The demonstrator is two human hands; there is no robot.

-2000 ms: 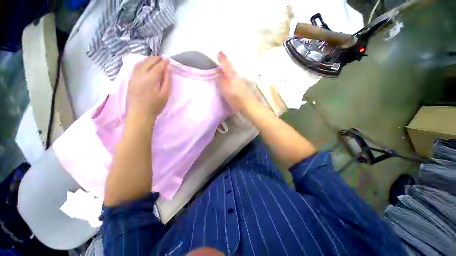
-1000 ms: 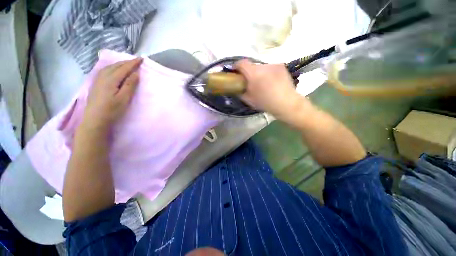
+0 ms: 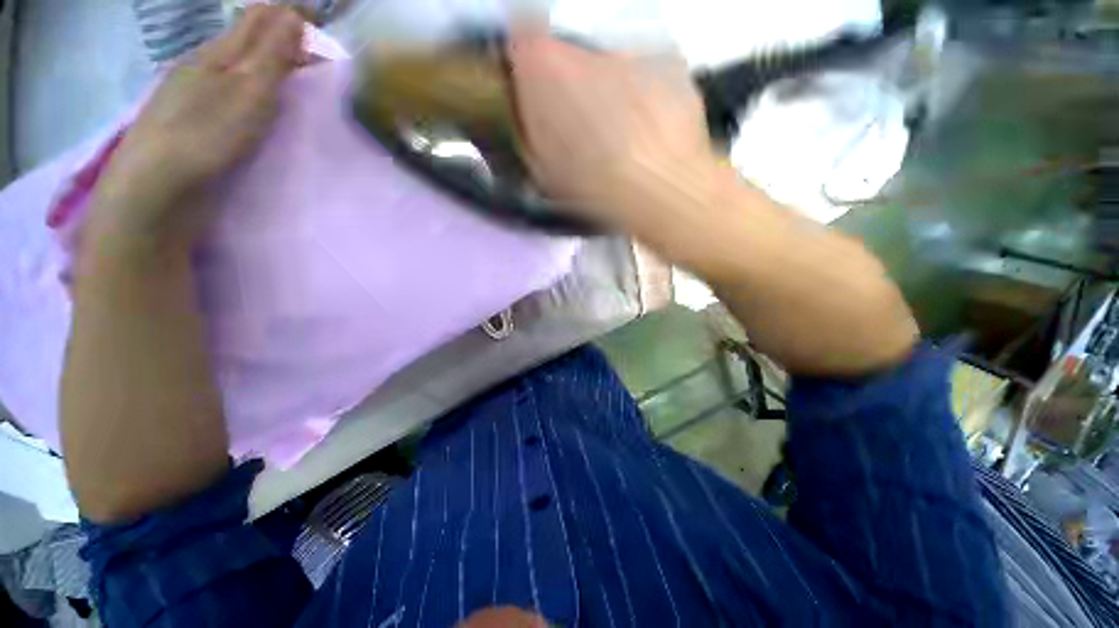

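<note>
The pink sleeveless top (image 3: 356,245) lies spread on the pressing board (image 3: 430,399). My right hand (image 3: 601,123) is closed around the tan handle of the steam iron (image 3: 491,178), blurred, over the upper right part of the top. My left hand (image 3: 227,104) lies on the top's upper left edge near the armhole, fingers pointing up; whether it pinches the cloth is hard to tell. A thin looped cord (image 3: 497,324) hangs at the top's lower right edge.
A striped shirt (image 3: 178,25) is partly visible at the upper left. White cloth (image 3: 822,141) lies right of the iron. The iron's dark hose (image 3: 792,68) runs right. Grey striped garments (image 3: 1043,558) are at the lower right, with green floor (image 3: 693,399) beside the board.
My right hand has left the top's neckline, taken the iron from its rest, and moved it left onto the top. My left hand stays on the top's left side. The whole view has shifted.
</note>
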